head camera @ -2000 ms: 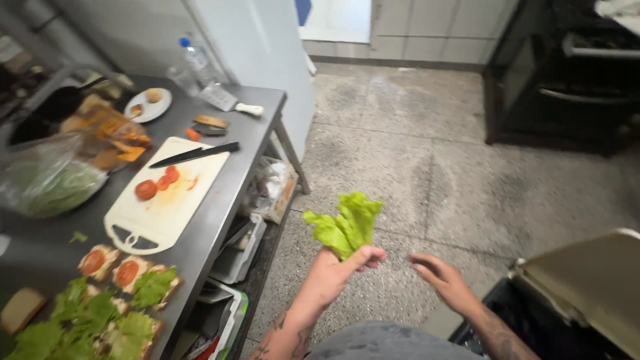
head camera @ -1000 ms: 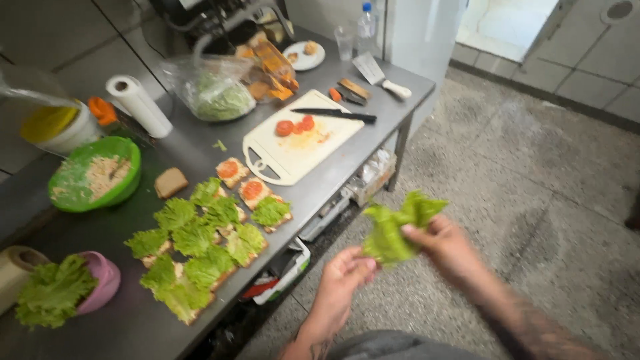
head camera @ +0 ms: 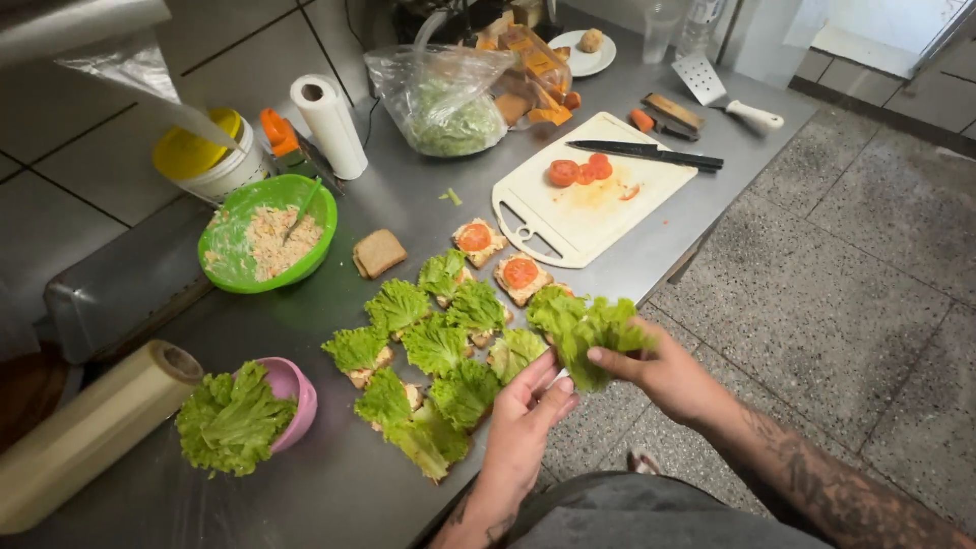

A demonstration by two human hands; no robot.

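My right hand (head camera: 663, 370) grips a piece of green lettuce (head camera: 595, 335) between thumb and fingers, above the edge of the steel counter. My left hand (head camera: 530, 408) is just left of it, palm turned up and fingers partly curled at the lettuce's lower edge; whether it grips the leaf I cannot tell. Beyond the hands lie several bread slices topped with lettuce leaves (head camera: 435, 343). Behind these, two slices carry a spread and a tomato slice (head camera: 521, 271). A pink bowl (head camera: 293, 396) with more lettuce stands at the left, and a green bowl (head camera: 267, 183) holds a chunky filling and a utensil.
A white cutting board (head camera: 602, 221) bears tomato slices and a black knife (head camera: 648, 151). Around it are stacked bread slices (head camera: 379, 253), a bag of shredded greens (head camera: 457, 122), a paper towel roll (head camera: 329, 126) and a slotted spatula (head camera: 709, 84). A film roll (head camera: 99, 435) lies at left.
The view has swung left onto the counter. The lettuce, first in my left hand, is now in my right. My hands have come from over the floor to the counter's edge beside the topped slices.
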